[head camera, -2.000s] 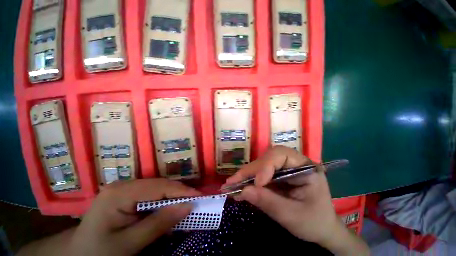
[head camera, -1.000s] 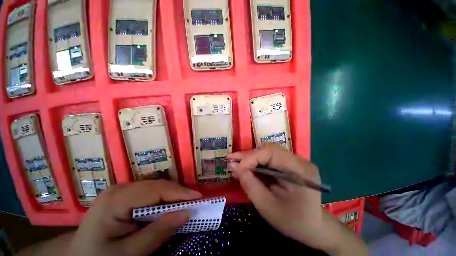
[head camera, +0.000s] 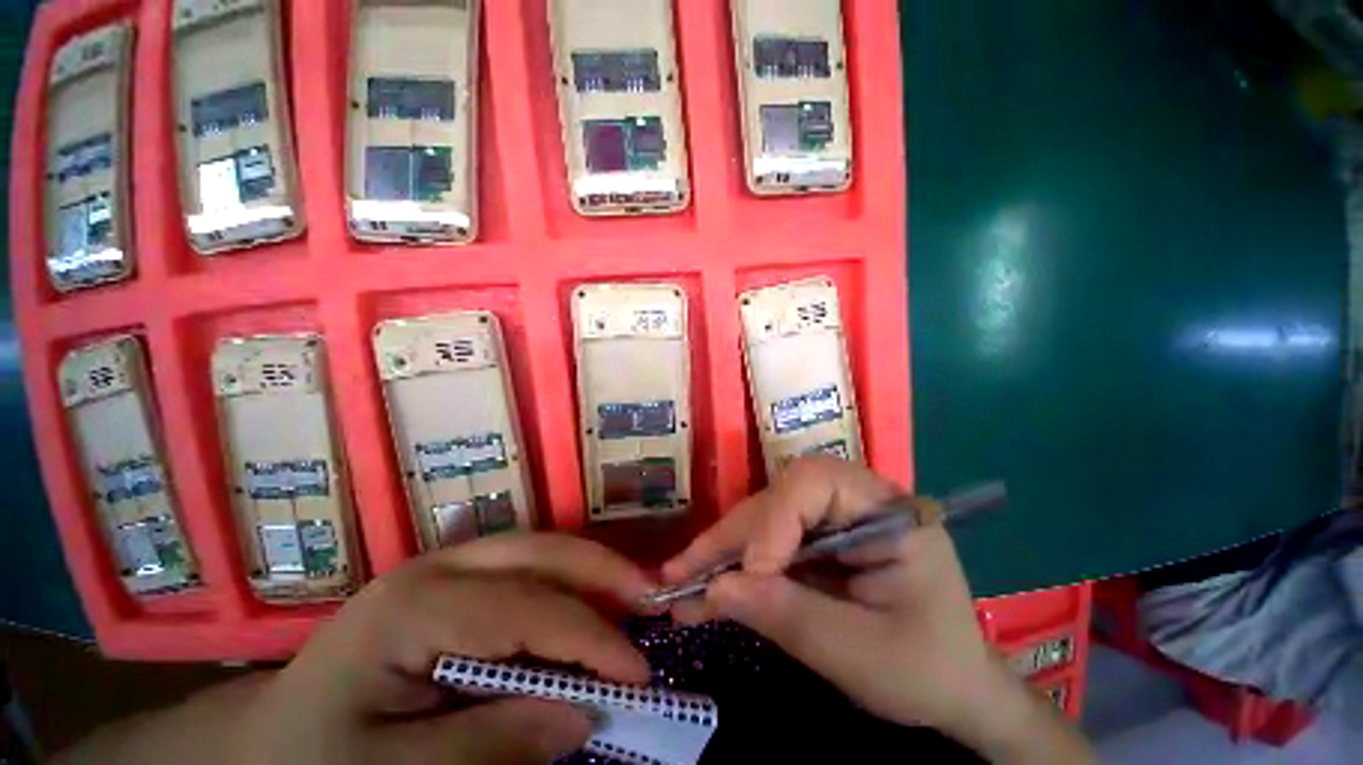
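My left hand (head camera: 449, 650) holds a white label sheet (head camera: 650, 725) with rows of dark dots between thumb and fingers, at the bottom centre. My right hand (head camera: 830, 598) grips the tweezers (head camera: 882, 531), a thin grey pen-like tool, with the tip beside my left index fingertip, above the sheet. Whether the tip holds a sticker is too small to tell. Gold-beige phones, back housing up, lie in two rows in the red-pink foam tray (head camera: 531, 266). The front-row phone (head camera: 634, 404) lies just beyond my fingertips. My right hand partly hides the rightmost front phone (head camera: 803, 374).
The green bench surface (head camera: 1106, 404) shows right of the tray. Part of another red tray (head camera: 1017, 616) shows at the lower right, beside grey and white cloth (head camera: 1241, 628). Dark sparkly clothing (head camera: 703, 653) lies below my hands.
The tweezers have moved from the front-row phone's lower end back to my left fingertips. My left hand and the sheet have tilted and lowered. The tray has shifted slightly in view.
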